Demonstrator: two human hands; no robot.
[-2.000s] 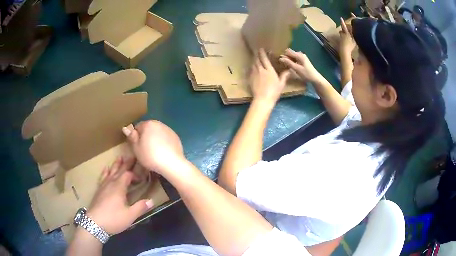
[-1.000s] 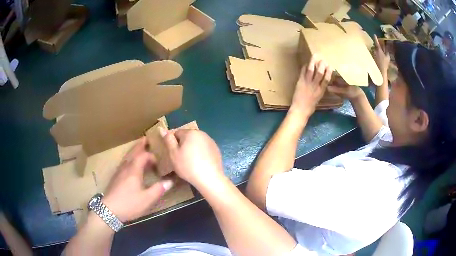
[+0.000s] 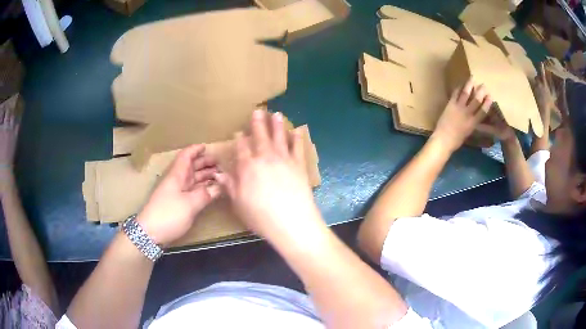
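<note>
A brown cardboard box blank (image 3: 199,83) lies in front of me at the table edge, its large lid panel at the far side and a corner flap raised near its left end. Its left side flap (image 3: 122,193) lies flat. My left hand (image 3: 183,193), with a metal watch at the wrist, rests over the near part with curled fingers. My right hand (image 3: 266,170) is blurred and lies over the right part, fingers spread towards the far side. The hands hide the right wall and most of the front wall.
A person at right (image 3: 475,257) folds a box (image 3: 498,77) over a blank stack (image 3: 417,77). An open box (image 3: 311,16) stands behind my lid panel. Another person's arm (image 3: 22,231) is at left. White strips (image 3: 48,22) lie at the upper left.
The view has shifted left. My right hand has let go of the right side flap and moved over the box. The lid panel leans farther back. The neighbour's lid has swung to the right.
</note>
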